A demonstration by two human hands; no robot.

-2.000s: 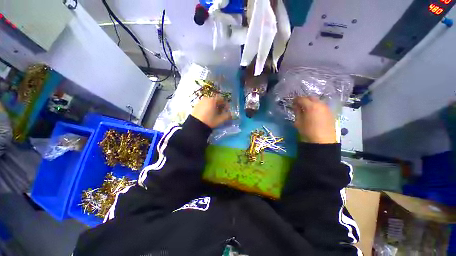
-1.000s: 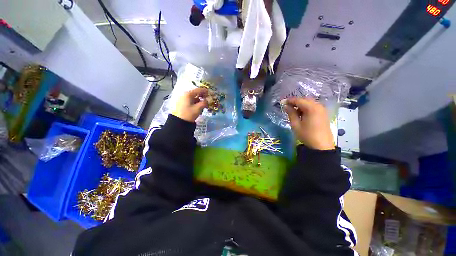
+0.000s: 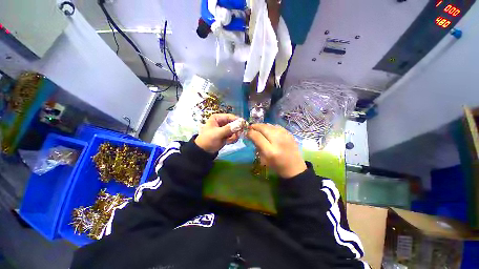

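Observation:
My left hand (image 3: 216,132) and my right hand (image 3: 276,148) meet at the fingertips, just in front of the small metallic fixture (image 3: 257,112). A left fingertip has a whitish covering. A tiny part is pinched between the fingers, too small to make out. Brass-coloured parts (image 3: 211,106) lie on a clear bag left of the fixture. Silvery rods (image 3: 307,121) lie in a clear plastic bag (image 3: 336,96) on the right. The green mat (image 3: 236,186) is nearest my body. My right hand hides most of the joined pieces (image 3: 257,167) on it.
White cloth strips (image 3: 262,52) hang above the fixture. Blue bins (image 3: 152,157) at left hold gold and silvery pieces. An open cardboard box (image 3: 367,231) stands lower right. A control panel (image 3: 407,47) with red digits is upper right.
My hands have left the two bags, moved inward and come together before the fixture. My right hand now covers most of the heap of joined pieces.

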